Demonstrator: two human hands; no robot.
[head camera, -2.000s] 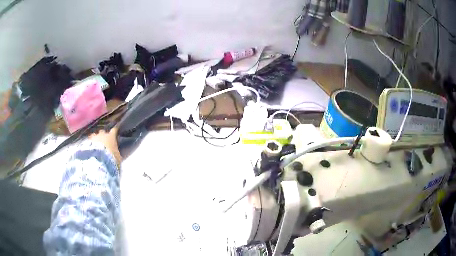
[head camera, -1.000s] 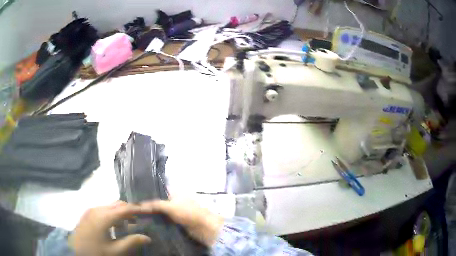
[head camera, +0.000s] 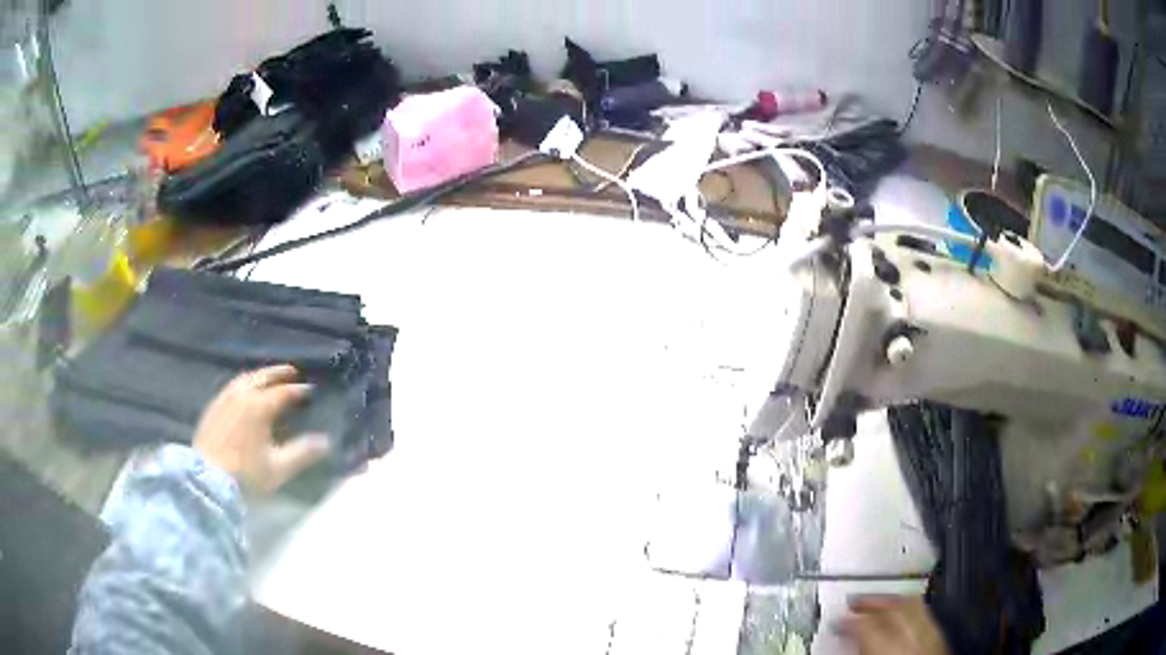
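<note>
A stack of dark grey cut fabric pieces (head camera: 192, 365) lies flat at the left of the white table. My left hand (head camera: 262, 429) is on the right part of this stack, slightly blurred, with thumb and fingers apart. A long dark strip bundle (head camera: 978, 512) lies under the arm of the cream sewing machine (head camera: 997, 339) and extends towards the front edge. My right hand (head camera: 895, 627) is at the bottom of the picture, against the bundle's left side and partly cut off; its grip cannot be seen clearly.
The white table (head camera: 537, 410) spreads between the stack and the machine head. Behind it are a pink block (head camera: 441, 138), a dark cloth bundle (head camera: 249, 173), white cables (head camera: 697, 211) and a black cable (head camera: 384, 211). A control panel (head camera: 1106, 243) stands behind the machine.
The dark bundle that was between both hands at the front now lies under the machine arm. My left hand has moved left onto the stack; my right hand has moved right. The camera view has shifted.
</note>
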